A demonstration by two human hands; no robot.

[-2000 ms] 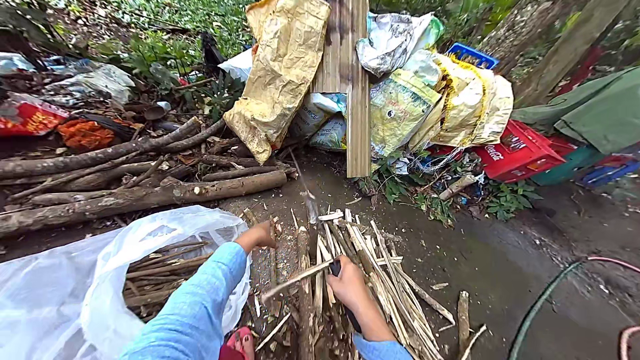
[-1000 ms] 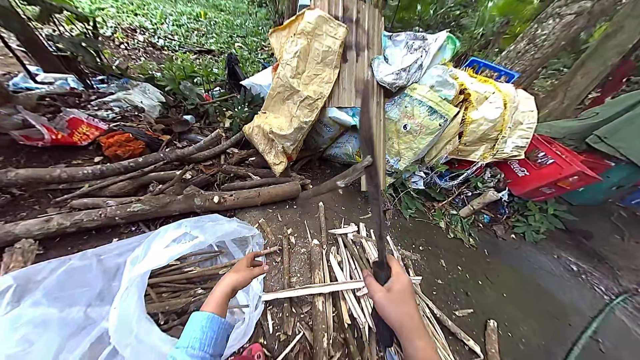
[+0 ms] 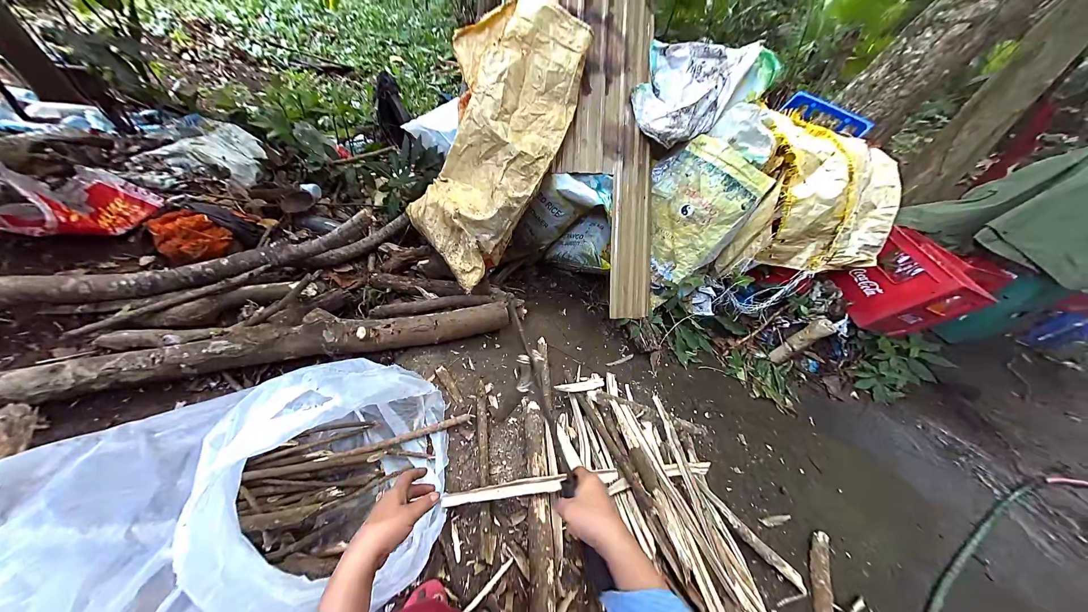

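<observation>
My right hand (image 3: 591, 510) is closed round the dark handle of a machete (image 3: 541, 387). Its blurred blade points forward over the split sticks, close to a log. A pale split stick (image 3: 501, 491) lies crosswise under the blade area, passing by my right hand. At its left end is my left hand (image 3: 393, 518), fingers apart; whether the fingertips touch the wood is unclear. A pile of split sticks (image 3: 671, 501) spreads on the ground right of my right hand. Left of my left hand, a white plastic sack (image 3: 217, 510) lies with its mouth open, thin sticks (image 3: 314, 476) inside.
Thick branches (image 3: 280, 340) lie across the ground at left. Behind stand wooden slats (image 3: 631, 212), a tan paper sack (image 3: 514, 136), several stuffed sacks (image 3: 833, 195) and a red Coca-Cola crate (image 3: 909, 285). A hose (image 3: 969, 544) curves at lower right; a short stick (image 3: 820, 569) lies nearer.
The machete blade, raised about one second ago, is now lower over the sticks. My left hand remains by the left end of the crosswise stick.
</observation>
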